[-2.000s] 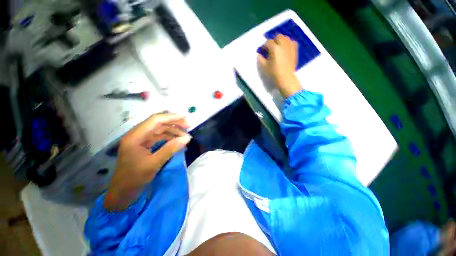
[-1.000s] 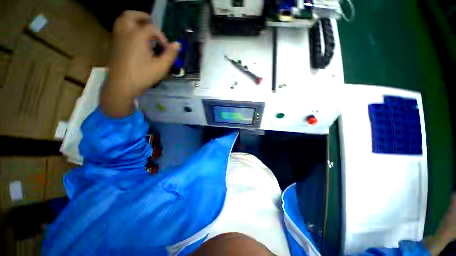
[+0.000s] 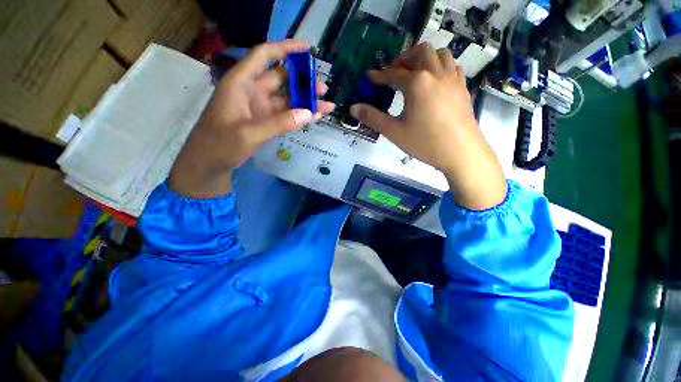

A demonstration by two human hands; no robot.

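Note:
My left hand [image 3: 250, 112] holds a blue plastic housing [image 3: 302, 82] between thumb and fingers, upright, with its recessed face showing, just left of the machine's left fixture. My right hand [image 3: 429, 112] is over the left fixture, thumb and index finger at the two sides of a dark blue part [image 3: 372, 97] there. The fingertips partly cover the part, and whether it is seated or lifted cannot be told. The dark green sliding bed [image 3: 366, 43] lies behind it.
The touch screen [image 3: 383, 195] is lit below my right wrist. Blue housings [image 3: 581, 265] stand in rows on the white board [image 3: 590, 339] at right. A cable chain [image 3: 536, 142] and silver cylinder block [image 3: 556, 93] are at upper right. Whitish flat trays [image 3: 142, 123] and brown cartons [image 3: 45, 60] are at left.
The view has turned toward the left station. My right hand has come from the right board to the left fixture. My left hand has moved slightly away from the fixture, with a blue housing now clearly visible in it.

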